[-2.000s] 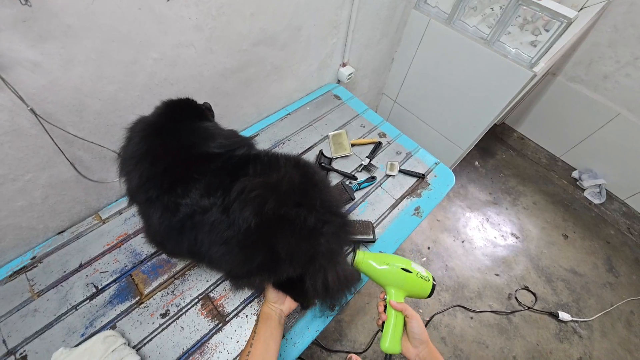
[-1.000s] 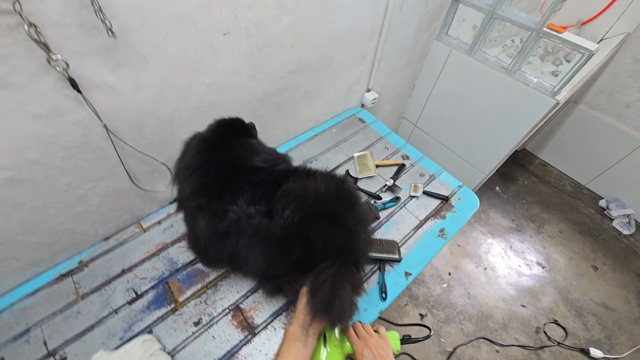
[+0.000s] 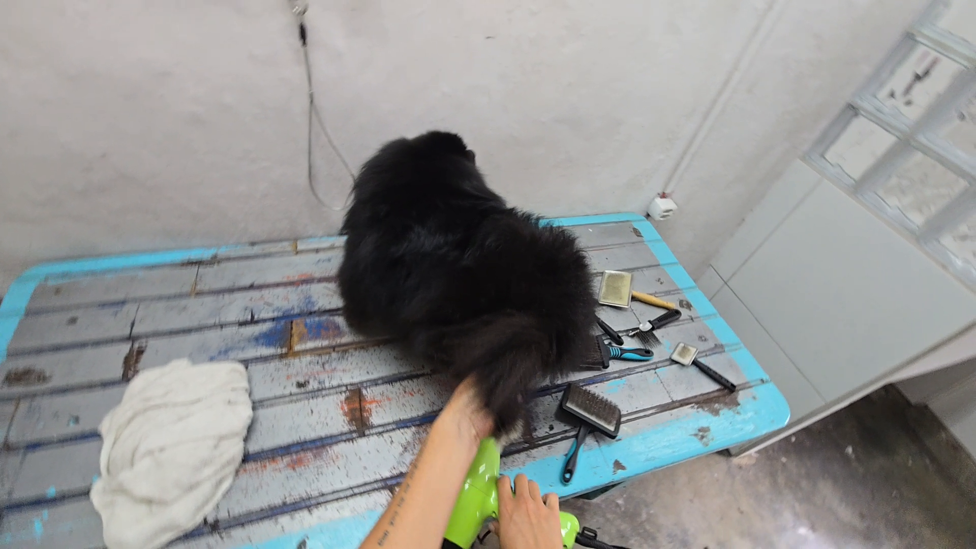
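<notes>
A long-haired black dog (image 3: 457,252) lies on a grey slatted table with a light-blue edge (image 3: 663,442), its back toward me. My left hand (image 3: 467,415) reaches into the fur of its tail, the fingers mostly hidden by the hair. Below it, my right hand (image 3: 528,512) holds a lime-green hair dryer (image 3: 476,492), whose nozzle end is close to the tail fur and my left wrist. A black slicker brush with a blue-black handle (image 3: 591,412) lies to the right of the tail.
More grooming tools lie at the right: a wooden-handled slicker brush (image 3: 615,289), a small slicker brush (image 3: 685,353), a blue-black grooming rake (image 3: 629,353) and a black-handled tool (image 3: 659,320). A crumpled white towel (image 3: 175,450) lies left. A cable loop (image 3: 310,114) hangs by the wall.
Two seconds ago the dryer was held to the right of the dog, pointing left; now it is below the tail, near my left hand. The view has swung left.
</notes>
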